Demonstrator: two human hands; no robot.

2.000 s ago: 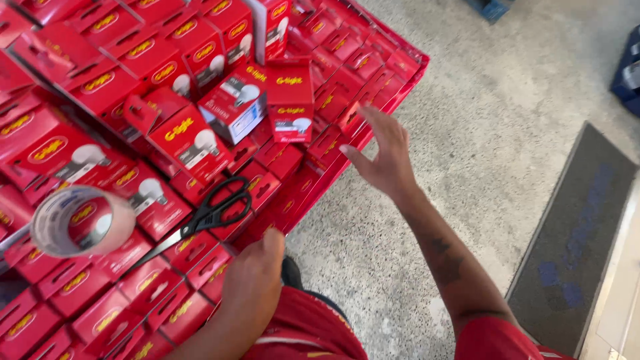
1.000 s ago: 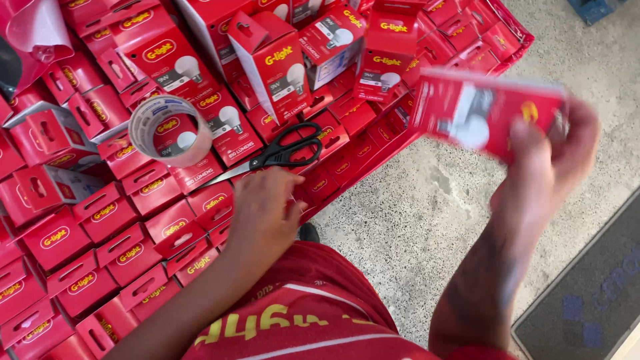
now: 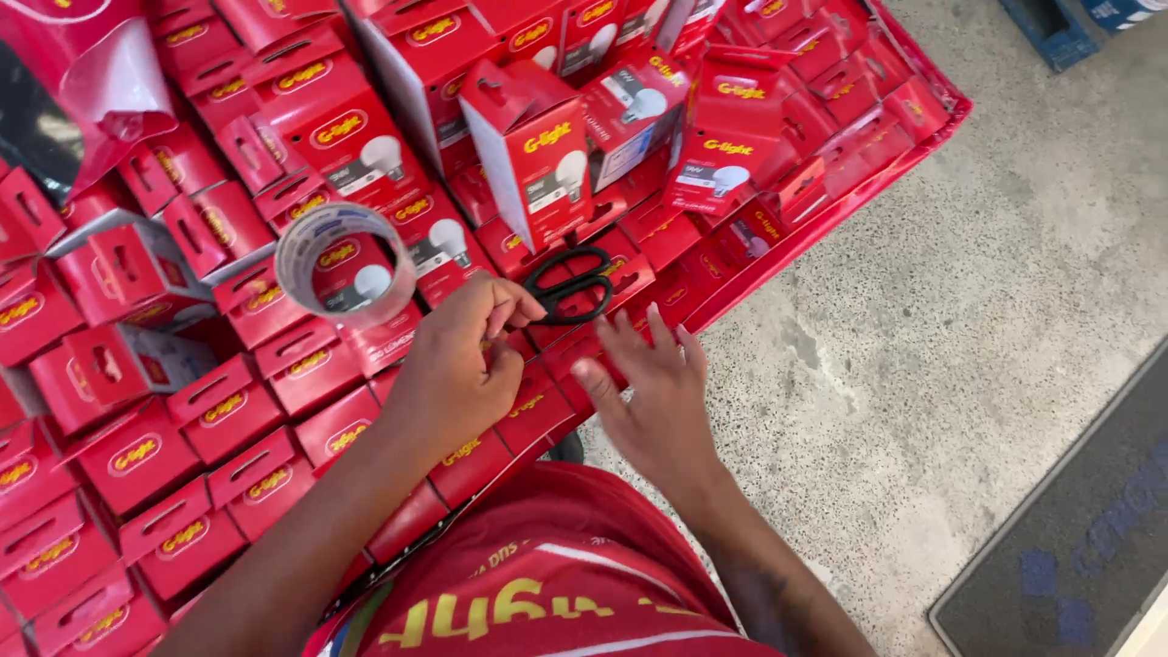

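My left hand (image 3: 465,356) is over the scissors; their black handles (image 3: 572,285) show beside its fingertips, and the blades are hidden. The fingers are curled, and whether they grip anything is not clear. My right hand (image 3: 652,392) has its fingers spread, palm down, just right of the handles, holding nothing. A roll of clear tape (image 3: 401,292) stands left of my left hand on the red G-light bulb boxes (image 3: 315,360). Beyond the scissors, an upright bulb box (image 3: 547,151) leans near a tilted box (image 3: 636,105) and another bulb box (image 3: 716,169).
Rows of red bulb boxes fill the display, bounded by a red edge (image 3: 821,219). Crumpled red and white plastic (image 3: 123,82) lies at the upper left. Speckled floor (image 3: 849,365) is on the right, with a dark mat (image 3: 1068,529) and a blue object (image 3: 1049,32).
The bulb box my right hand held one second ago is out of that hand. My right hand has moved left, beside the scissors' handles.
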